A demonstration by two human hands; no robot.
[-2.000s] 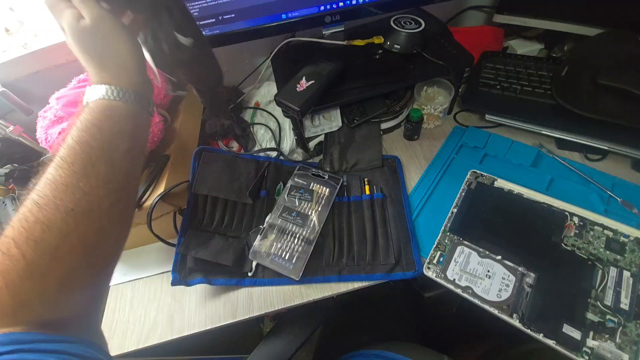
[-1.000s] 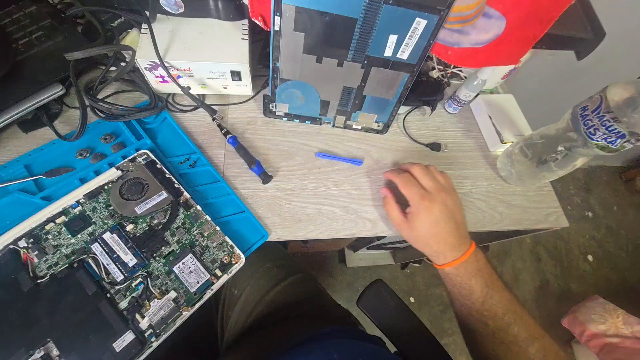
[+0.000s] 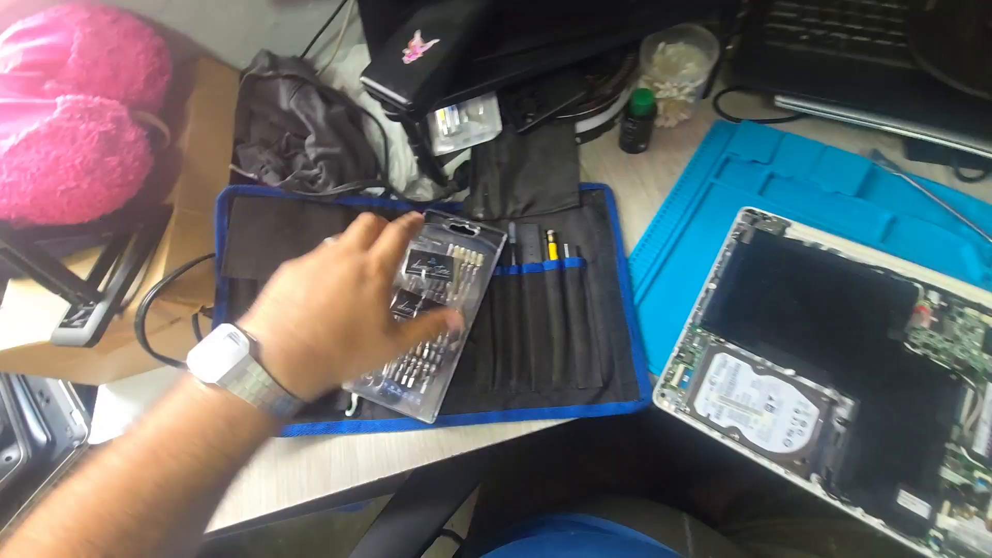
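Note:
My left hand (image 3: 341, 302), with a watch on its wrist, reaches over the clear plastic case of screwdriver bits (image 3: 465, 310). Its thumb and fingers are spread over the case; whether they press on it, I cannot tell. Under the case lies an unrolled black fabric tool pouch (image 3: 620, 349) with blue edging, with a few tools in its right-hand slots. An opened laptop base (image 3: 821, 302) rests at the right, its hard drive (image 3: 756, 403) showing, partly over a blue silicone work mat (image 3: 697, 225). My right hand is out of view.
Behind the pouch are a grey cloth bag (image 3: 302, 128), a small dark bottle with a green cap (image 3: 637, 122) and a tub of cotton swabs (image 3: 678, 70). A keyboard (image 3: 837, 39) lies at the back right. Pink fluffy objects (image 3: 77, 116) and a cardboard box (image 3: 198, 155) stand left.
My left hand, raised at the upper left two seconds ago, is now over the bit case. The view has swung right and back; my right hand, seen one second ago, is out of frame.

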